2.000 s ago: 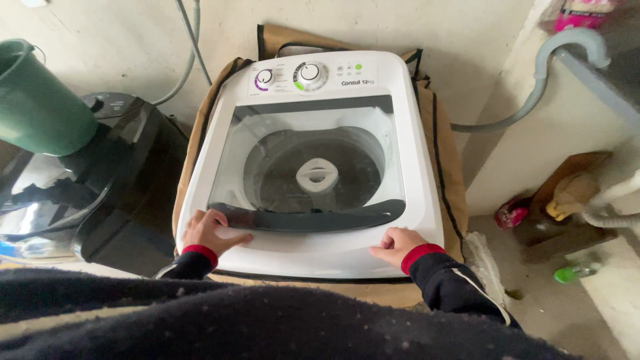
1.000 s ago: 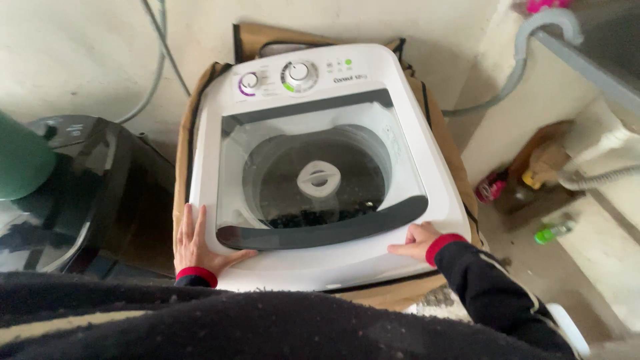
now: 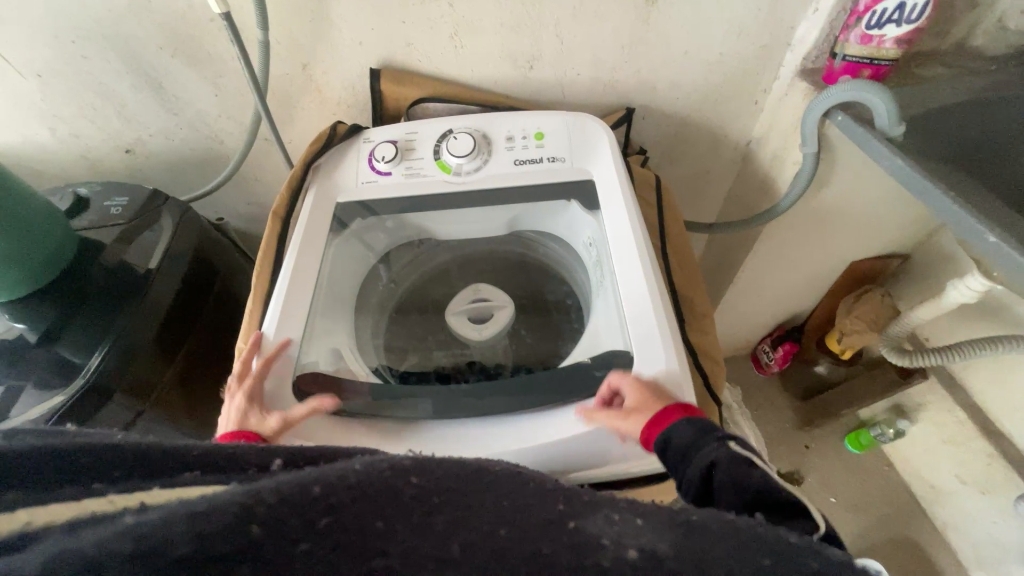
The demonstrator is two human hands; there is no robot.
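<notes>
A white Consul top-loading washing machine (image 3: 480, 448) stands before me, its glass lid (image 3: 336, 280) down. Through the glass I see the drum with a white agitator cap (image 3: 479, 312) and dark contents that I cannot make out. My left hand (image 3: 268, 392) rests with spread fingers on the front left corner, the thumb by the end of the dark lid handle (image 3: 472, 398). At the handle's right end, my right hand (image 3: 628, 404) lies on the white front rim with its fingers curled; nothing shows in it. Two knobs, the larger one (image 3: 461, 145) near the middle, sit on the rear panel.
A brown fabric cover (image 3: 676, 264) surrounds the machine. To the left are a black appliance (image 3: 160, 320) and a green container (image 3: 32, 240). A grey hose (image 3: 792, 196) hooks over a sink edge (image 3: 928, 176) at right. Below lie a pink package (image 3: 774, 352) and a green-capped bottle (image 3: 876, 434).
My left hand has moved from the front rim near the handle to the machine's left edge, its fingers now spread. My right hand stays by the handle's right end. The lid remains down.
</notes>
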